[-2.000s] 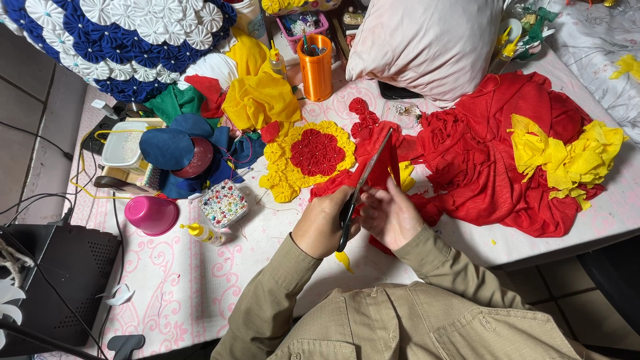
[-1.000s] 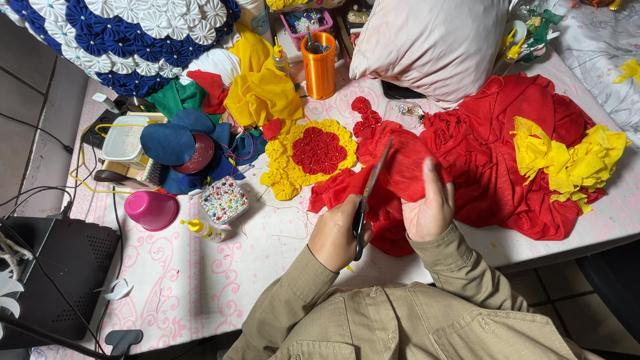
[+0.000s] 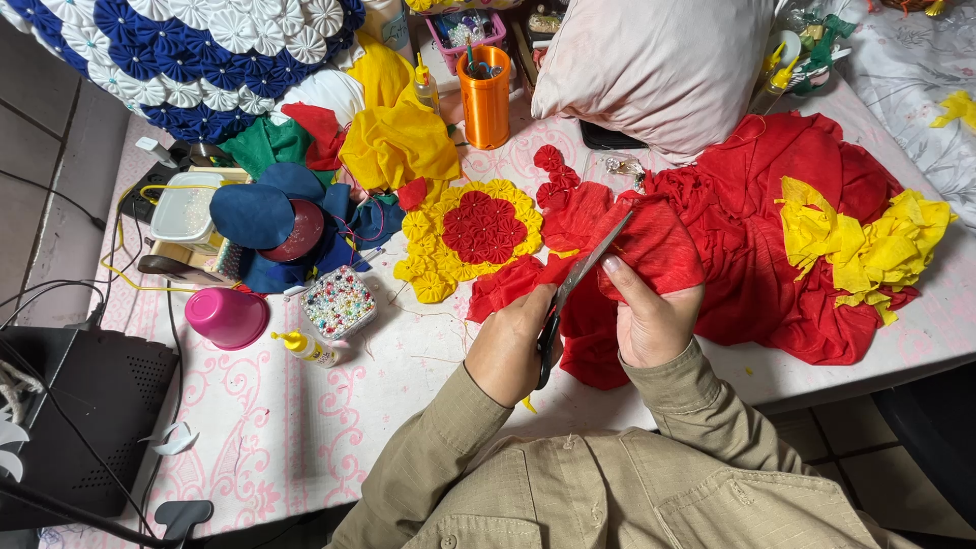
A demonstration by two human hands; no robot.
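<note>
My left hand [image 3: 512,347] grips the black handles of a pair of scissors [image 3: 583,278], whose blades point up and right against red cloth. My right hand [image 3: 656,316] holds a piece of red fabric [image 3: 662,242], thumb on top and fingers beneath. More red fabric [image 3: 762,244] lies bunched to the right, with crumpled yellow fabric [image 3: 854,240] on it. Left of the scissors lies a round patch of red and yellow gathered fabric rosettes [image 3: 482,229]. Whether the blades are closed on the cloth is hard to tell.
An orange cup of tools [image 3: 486,107] and a pale pillow [image 3: 648,72] stand at the back. To the left are a box of beads [image 3: 339,303], a pink plastic cup [image 3: 226,317], a glue bottle [image 3: 305,348], blue fabric pieces [image 3: 252,216] and a black perforated device [image 3: 84,427] with cables.
The red piece in my right hand, narrow and upright two seconds ago, now spreads out wider and flatter. The scissors, steeper one second ago, now lean more to the right.
</note>
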